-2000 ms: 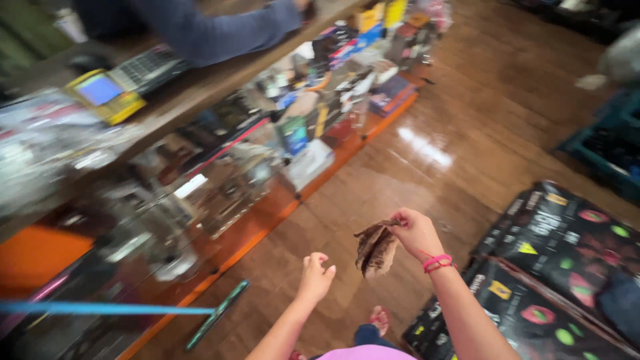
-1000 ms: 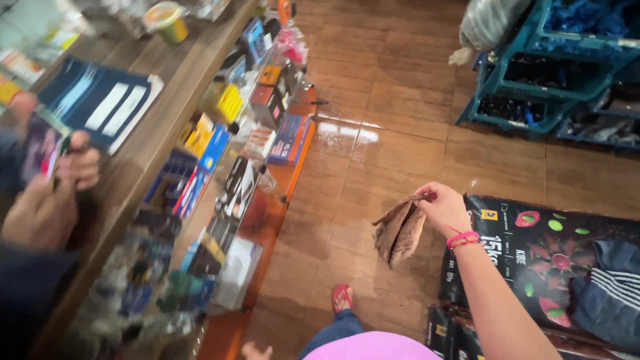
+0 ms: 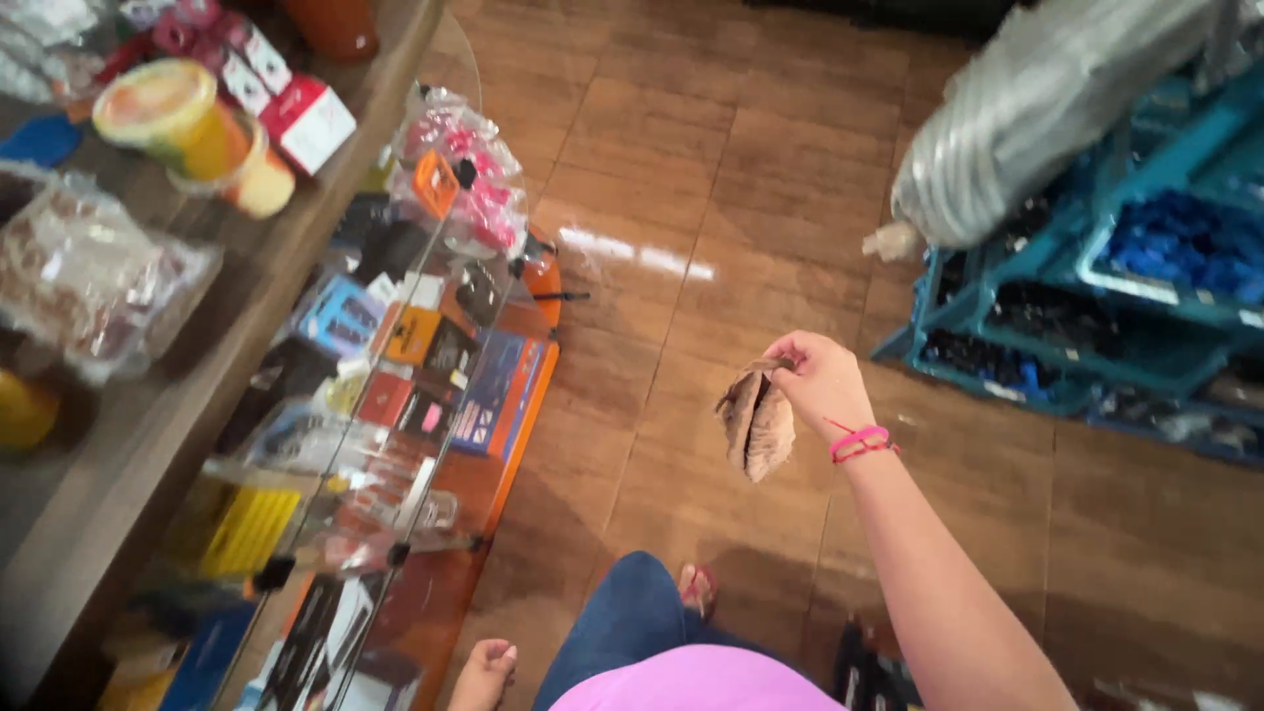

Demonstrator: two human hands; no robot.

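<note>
A crumpled brown piece, perhaps a dry leaf or cloth, [image 3: 760,425] hangs from the fingertips of my right hand [image 3: 820,380], above the tiled floor. Pink and red bracelets [image 3: 861,444] circle that wrist. My left hand [image 3: 487,671] is low at the bottom edge, beside the glass display case [image 3: 474,513], with its fingers curled loosely and no object visible in it. Part of this hand is cut off by the frame.
A wooden counter [image 3: 227,286] with plastic cups [image 3: 173,118] and a bagged item [image 3: 94,267] runs along the left, over the display case. Teal stacking bins [image 3: 1066,326] stand at right, with a stack wrapped in clear plastic [image 3: 997,138] leaning over them. Brown floor tiles [image 3: 642,395] lie between.
The view has moved along the counter. My left hand has dropped to the bottom edge since the first frame. My right hand keeps hold of the brown piece. The other person's hands are out of view.
</note>
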